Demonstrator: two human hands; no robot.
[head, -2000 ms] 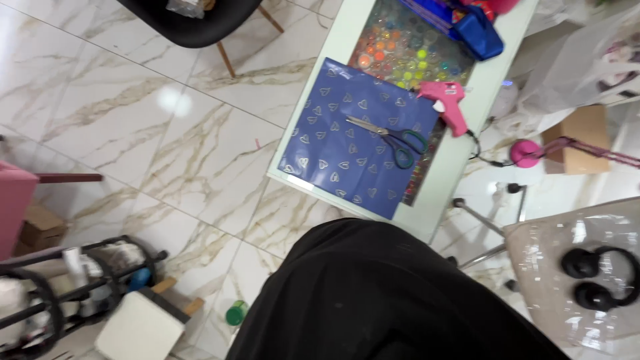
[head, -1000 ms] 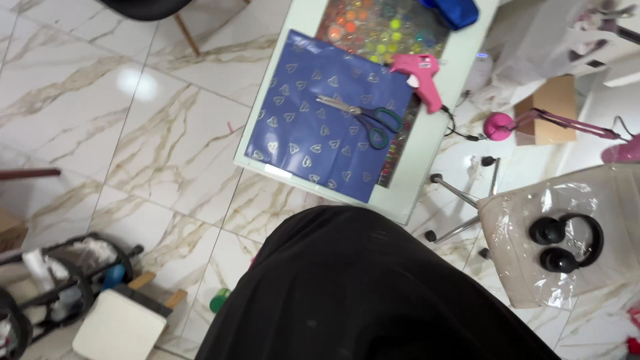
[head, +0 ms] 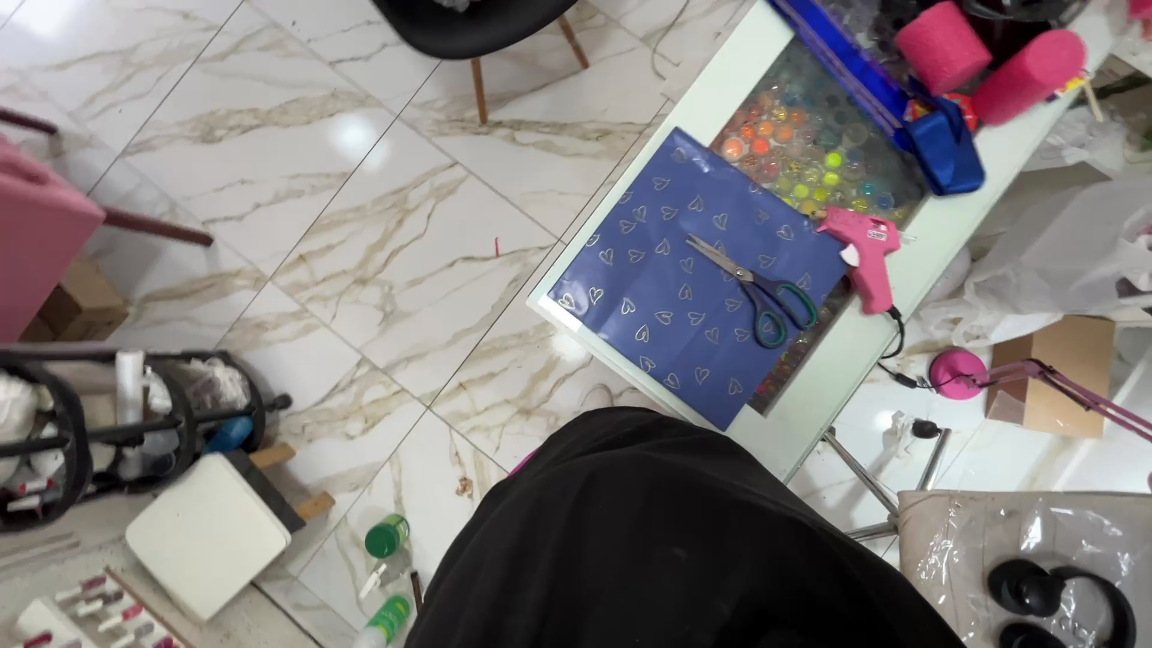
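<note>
Neither of my hands shows in the head view; black cloth over my lap fills the lower middle. On the glass-topped white table (head: 810, 423) lies a blue sheet with gold heart outlines (head: 630, 270). Scissors with dark blue and green handles (head: 742, 275) rest on the sheet, blades toward the upper left and slightly parted. A pink glue gun (head: 868, 256) lies at the sheet's right corner, its black cord hanging over the table edge. Blue ribbon (head: 945, 148) and two pink rolls (head: 943, 47) are at the table's far end. Colourful round pieces show under the glass.
A black chair (head: 486, 27) stands at the top, a pink seat (head: 40, 234) at the left. Lower left are a black rack (head: 72, 432), a white stool (head: 207, 535) and green bottles (head: 387, 535). At the right are a pink lamp (head: 958, 373), a cardboard box (head: 1053, 378) and headphones (head: 1026, 587) on a plastic-covered chair.
The view has shifted, bringing the pink rolls and more of the table's far end into sight. The sheet, scissors and glue gun keep their places on the table.
</note>
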